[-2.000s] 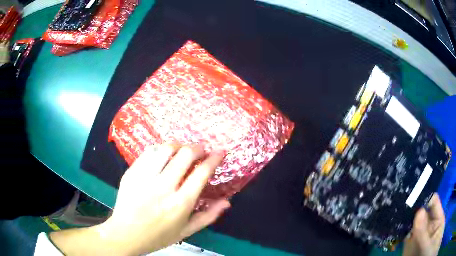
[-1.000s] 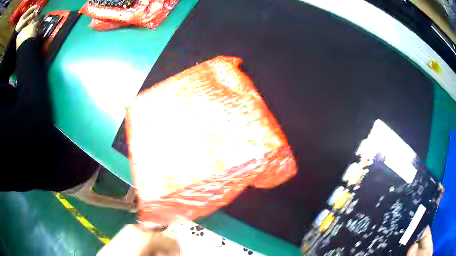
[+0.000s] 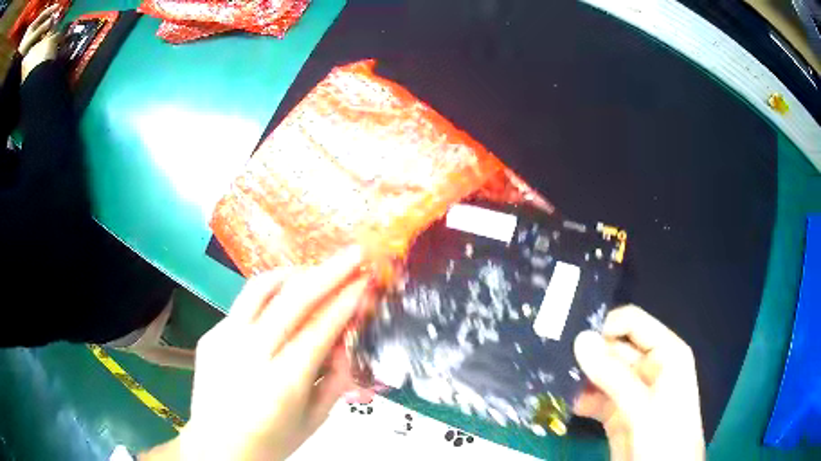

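Note:
A black circuit board point(image 3: 486, 306) with two white labels lies tilted at the lower middle, its left edge at the mouth of a shiny red bubble bag point(image 3: 333, 171). My left hand point(image 3: 270, 360) grips the bag's near edge beside the board's lower left side. My right hand point(image 3: 644, 378) holds the board's right edge between thumb and fingers. The board's left part is blurred; how far it sits inside the bag is partly hidden by the bag and my left hand.
A black mat point(image 3: 648, 162) lies on the green bench top point(image 3: 162, 135). Red bags point(image 3: 225, 13) are at the upper left. Another person's hand point(image 3: 38, 40) and dark sleeve are at the far left. A blue block point(image 3: 801, 342) is at the right edge.
The board has moved left from the right side to the bag's mouth. The bag has turned slightly, and its opening faces the board. The board at the upper left has gone from view.

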